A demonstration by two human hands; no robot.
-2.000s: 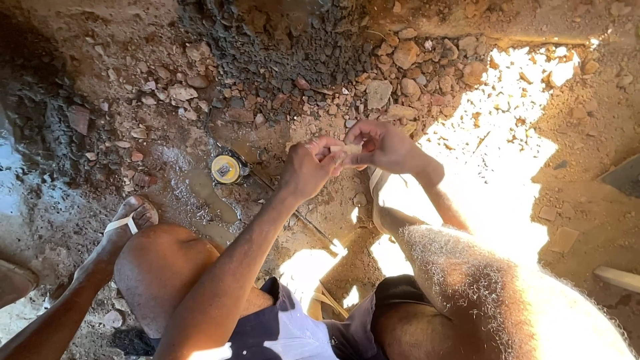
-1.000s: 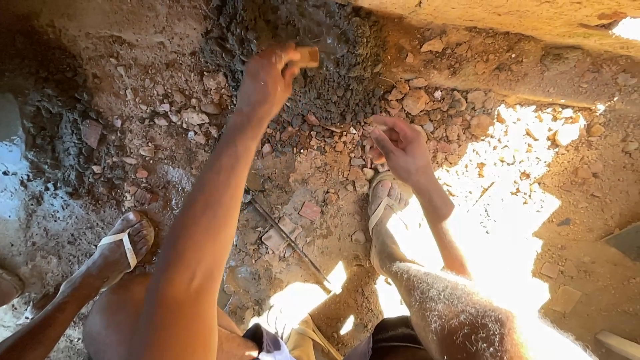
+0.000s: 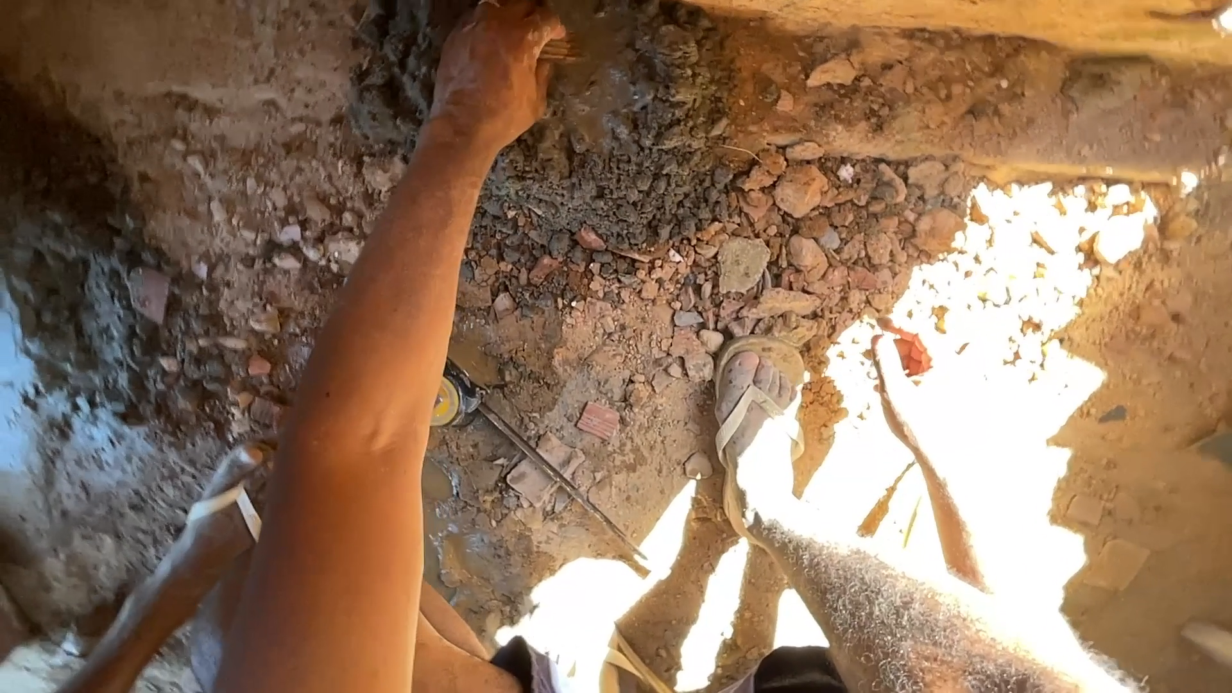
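Note:
My left hand reaches to the top of the head view, its fingers closed on a small brown piece with a ridged edge; its material is unclear. It is over a heap of wet, dark grey mortar or mud with murky water in it. Strong sunlight washes out my right hand, off to the right beyond my sandalled foot; its fingers look curled, and whether it holds anything is not visible. My left forearm partly covers a round yellow-and-black object. A thin dark rod slants down from beside it.
Broken stones and gravel border the heap, below an earthen ledge. Between my feet lie a red ridged brick or tile fragment and a flat slab piece. More dark wet mud is at left. Both feet wear thong sandals.
My hands were together near the middle two seconds ago. The left has moved up over the heap with the small piece; the right has moved off to the right into the sunlight.

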